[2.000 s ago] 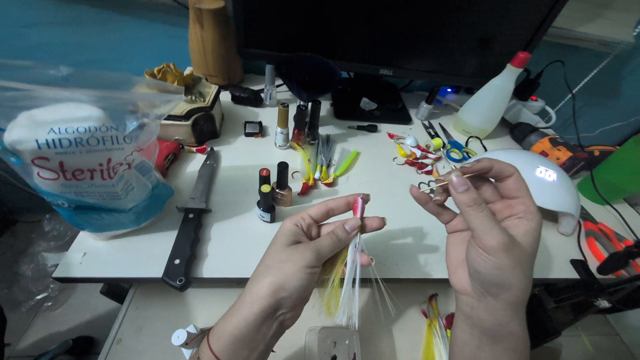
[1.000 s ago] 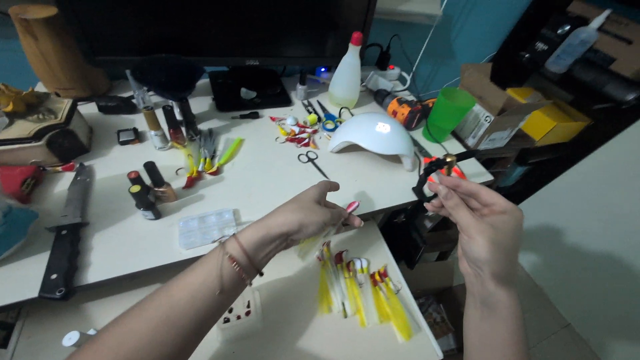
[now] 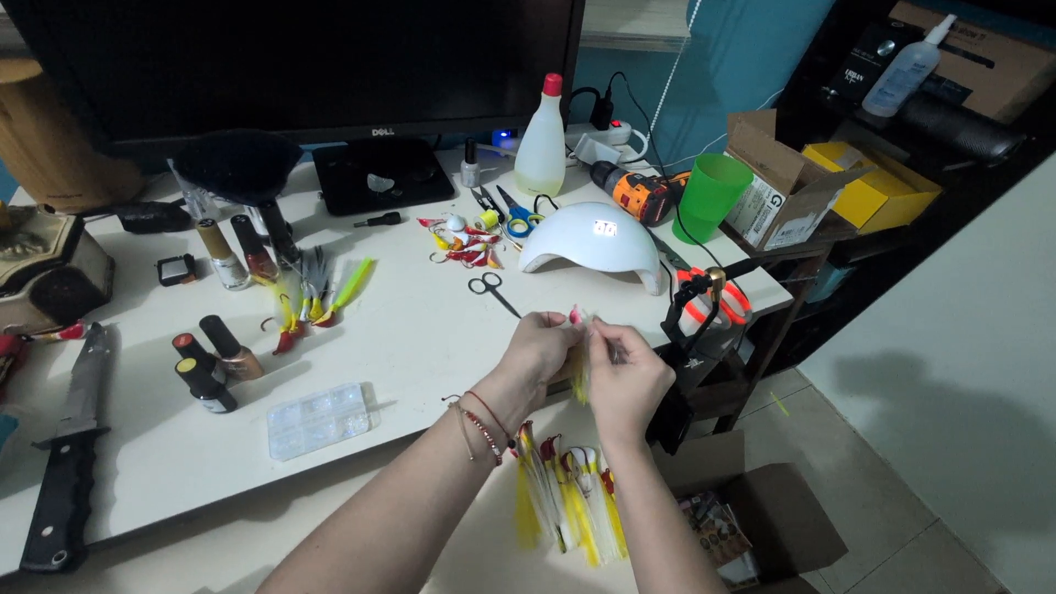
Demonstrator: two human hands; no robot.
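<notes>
A fishing jig with a pink-and-white head [image 3: 575,316] and yellow-white skirt strands is pinched in my left hand [image 3: 536,351]. Close beside it, my right hand [image 3: 629,375] pinches the pale fibres next to the head. Several finished-looking jigs with yellow and white skirts [image 3: 569,495] lie on the lower surface below my wrists. Just beyond my left hand are small scissors [image 3: 495,293] on the white desk. A fly-tying vise [image 3: 701,301] stands at the desk's edge, right of my right hand. Whether its jaws hold anything is unclear.
A white curing lamp [image 3: 594,243], painted jig heads [image 3: 466,241], a spray-free plastic bottle [image 3: 541,148] and a green cup [image 3: 711,198] stand behind the hands. To the left are nail polish bottles [image 3: 239,346], a clear compartment box [image 3: 320,421] and a knife [image 3: 74,445].
My right hand has come in from the vise on the right to the jig in my left hand. The view has swung right since two seconds ago.
</notes>
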